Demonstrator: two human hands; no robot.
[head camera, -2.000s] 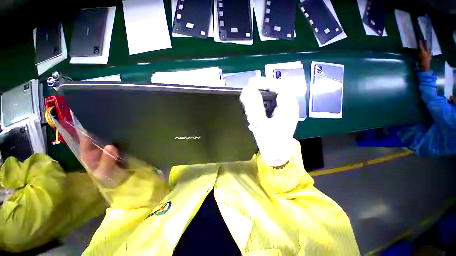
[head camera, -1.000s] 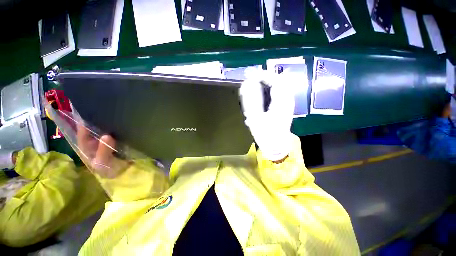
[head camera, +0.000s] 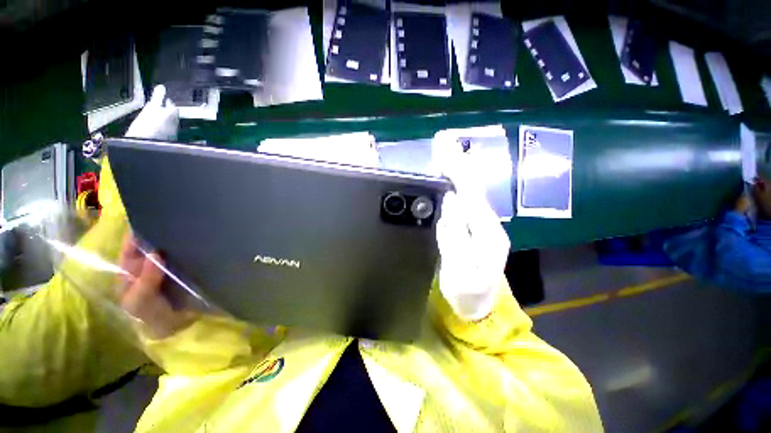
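Note:
A grey tablet back cover (head camera: 279, 220) with "ADVAN" lettering is held in front of my chest, its camera block at the upper right corner. My bare left hand (head camera: 156, 287) is at its lower left edge, partly behind clear film. The glossy protective film (head camera: 93, 262) hangs out past the cover's left side; where it is attached is hard to tell. My white-gloved right hand (head camera: 473, 254) grips the cover's right edge near the camera block; its fingers are partly hidden.
Black covers (head camera: 423, 52) lie on white sheets along the green bench's far side. Grey covers (head camera: 545, 169) lie nearer. A neighbour's gloved hand (head camera: 156, 118) and yellow sleeve reach across at left, beside a red dispenser (head camera: 87, 188). A person in blue (head camera: 744, 249) is at right.
The cover has tilted, its right end lower, and its camera block is now uncovered. My right hand has moved down the edge. A neighbour's arm has reached in at left, and a blurred black cover appears beyond.

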